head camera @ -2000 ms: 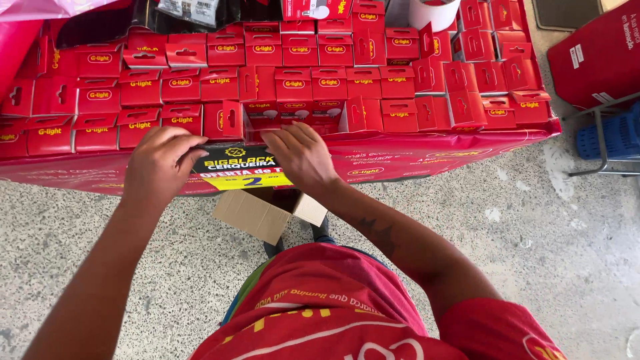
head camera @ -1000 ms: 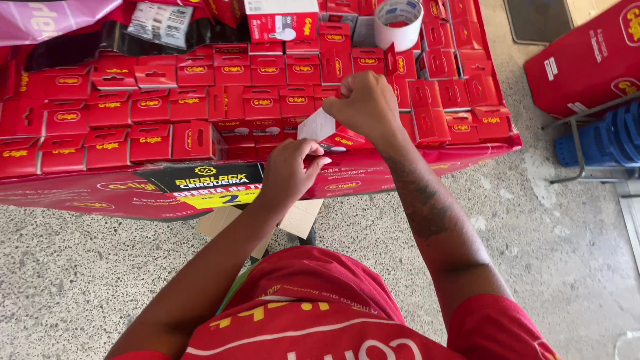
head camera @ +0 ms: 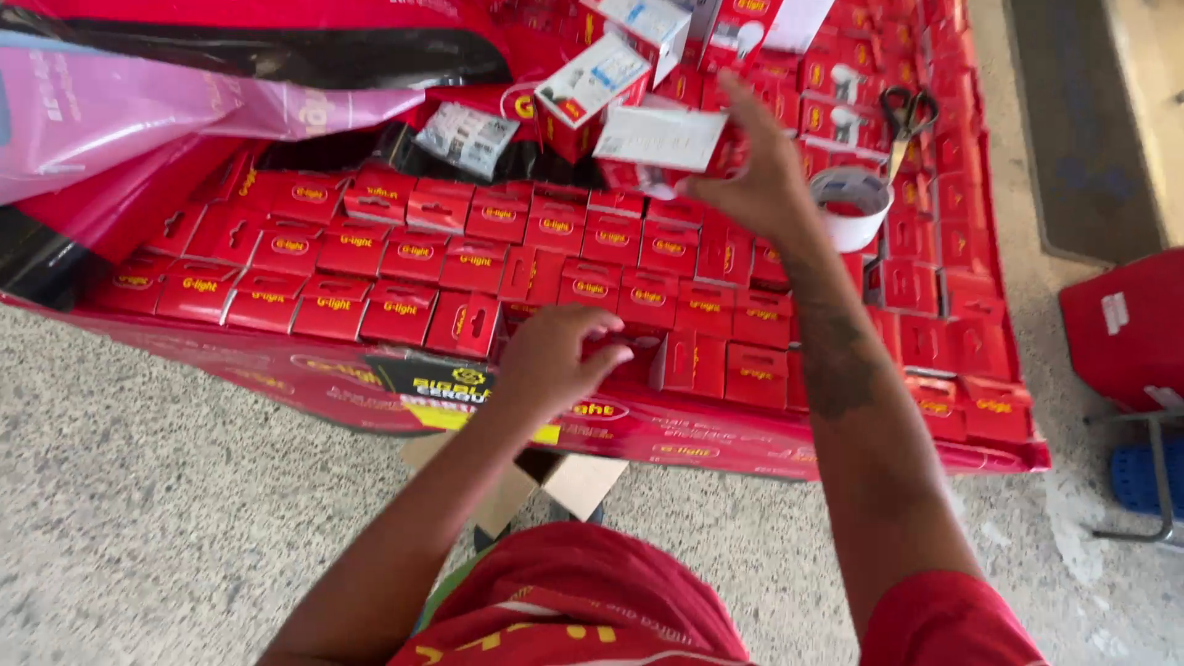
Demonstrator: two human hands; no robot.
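Observation:
Rows of red G-light cartons (head camera: 555, 227) fill a display with a red printed skirt (head camera: 647, 430). My left hand (head camera: 564, 356) is over the front row, thumb and fingers apart, with nothing seen between them. My right hand (head camera: 758, 176) is spread beside a red-and-white light bulb box (head camera: 659, 139); whether it touches the box is unclear. Left of that box leans another bulb box (head camera: 592, 79). A roll of white tape (head camera: 851, 208) sits just right of my right wrist, and scissors (head camera: 908, 120) lie beyond it. A black-and-yellow sign (head camera: 444, 384) hangs at the front edge, partly behind my left arm.
Pink and red plastic sheeting (head camera: 185, 120) covers the back left, with a clear packet (head camera: 467, 139) beside it. An open cardboard box (head camera: 583, 481) is on the floor below the front edge. At the right are a red bin-like container (head camera: 1124, 328) and a blue plastic item (head camera: 1138, 476).
My hands, close together over the front rows one second ago, have parted. The right has moved back to the bulb boxes. The small white piece seen between them is no longer visible there. The view has shifted.

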